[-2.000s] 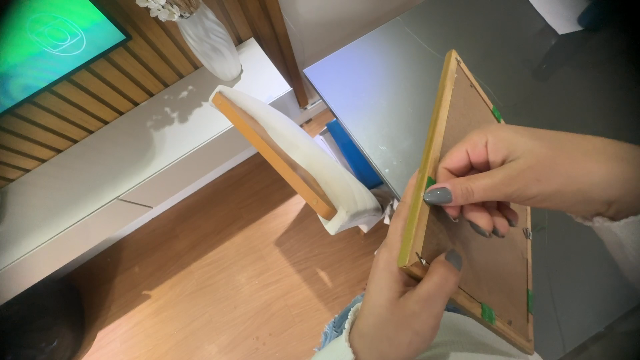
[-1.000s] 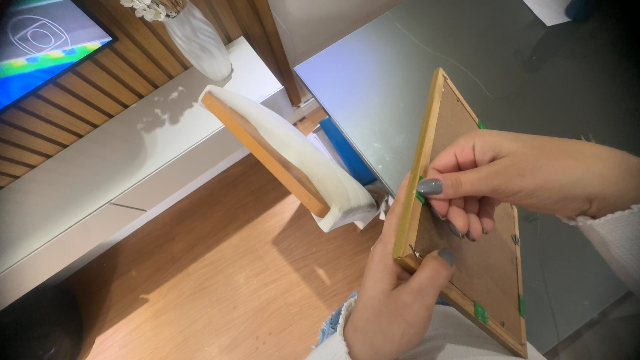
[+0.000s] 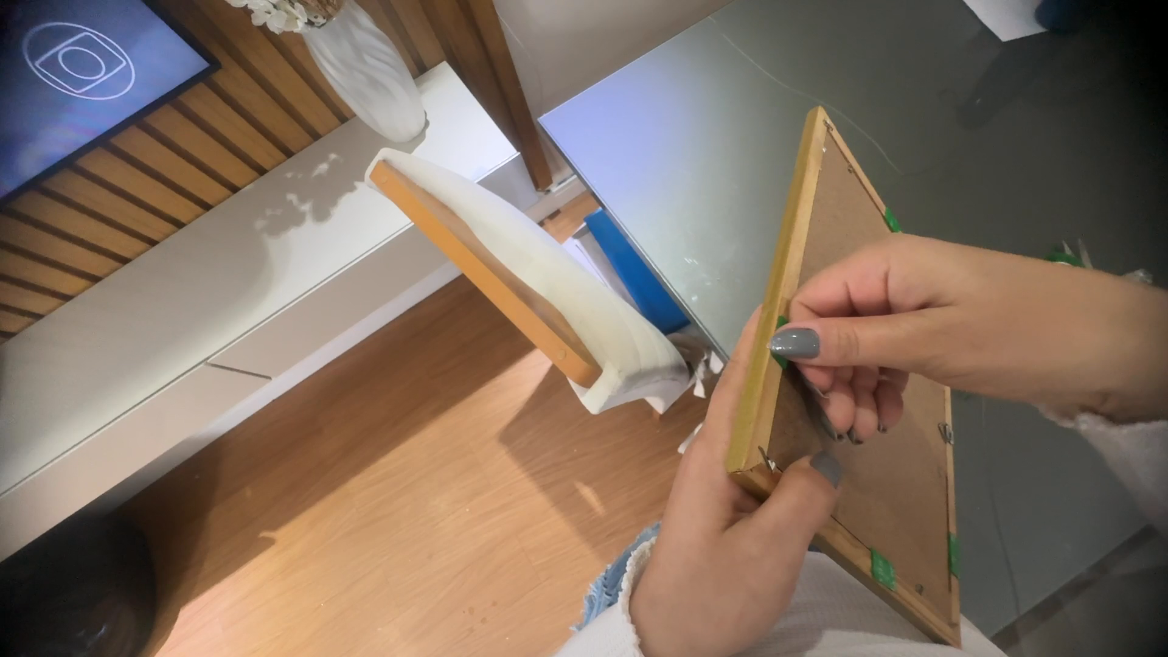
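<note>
A wooden picture frame (image 3: pixel 903 474) is tilted, its brown backing board facing me. My left hand (image 3: pixel 730 538) grips its lower left corner, thumb over the back near a small metal hook (image 3: pixel 768 459). The thumb and index finger of my right hand (image 3: pixel 922 319) pinch a piece of green tape (image 3: pixel 780 342) at the frame's left side bar; the other fingers curl over the backing. More green tape (image 3: pixel 882 568) sits on the lower bar, with further pieces along the far bar. Part of the backing is hidden behind my right hand.
A grey glass-like tabletop (image 3: pixel 675 164) lies behind the frame. Left of it stands a chair (image 3: pixel 493 274) with an orange-brown edge and white cover, near a blue object (image 3: pixel 639 274). A white cabinet (image 3: pixel 228 265) carries a white vase (image 3: pixel 370 73) below a screen (image 3: pixel 82 73). Wood flooring (image 3: pixel 365 511) is below.
Both hands keep nearly the same hold on the frame, the right fingers staying at the green tape. The picture on the screen has changed.
</note>
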